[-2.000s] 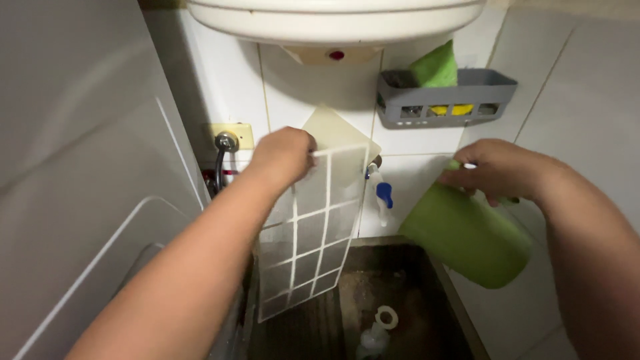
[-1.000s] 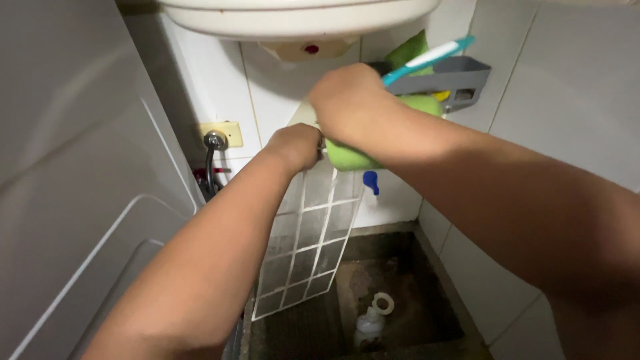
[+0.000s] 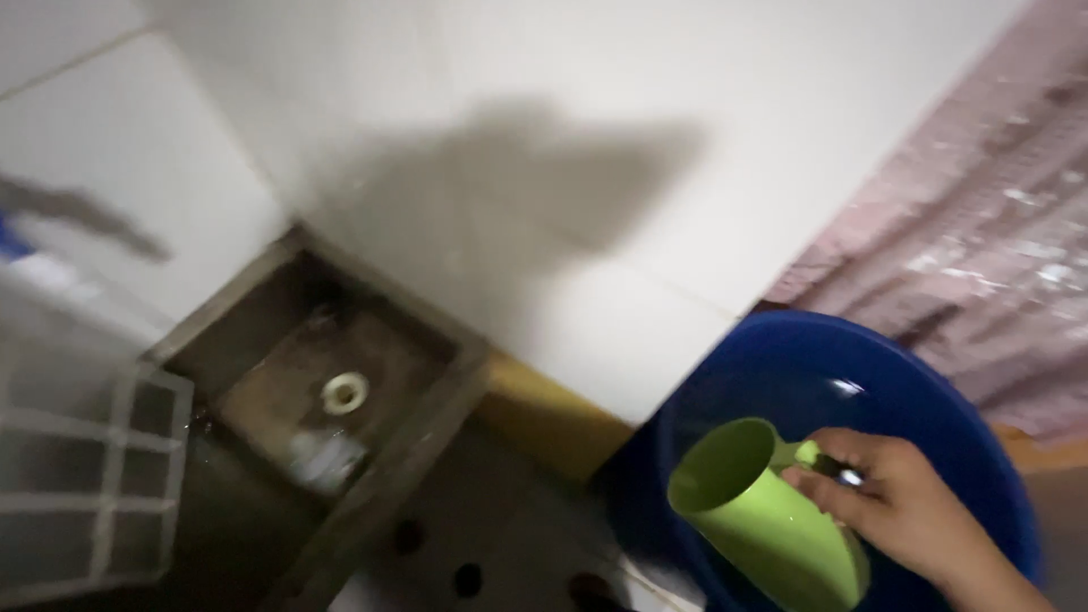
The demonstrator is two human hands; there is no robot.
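A green plastic pitcher (image 3: 778,531) is tilted over a large blue tub (image 3: 918,361), and my right hand (image 3: 884,493) grips it by the handle. The tub seems to hold water, with a bright glint on its surface. At the left edge stands a white-framed mesh filter panel (image 3: 106,442), blurred and cut off by the frame. My left hand is out of view, so its hold on the panel does not show.
A dark concrete basin (image 3: 425,442) has a pale ring (image 3: 344,393) and a translucent bottle (image 3: 327,459) inside. White wall tiles (image 3: 595,170) rise behind. A wrinkled pink sheet (image 3: 977,255) hangs at the right. Part of a blue tap handle (image 3: 12,238) shows at the left.
The view has swung right. My right hand and the green pitcher have moved away from the mesh panel to the blue tub. My left hand has gone out of view.
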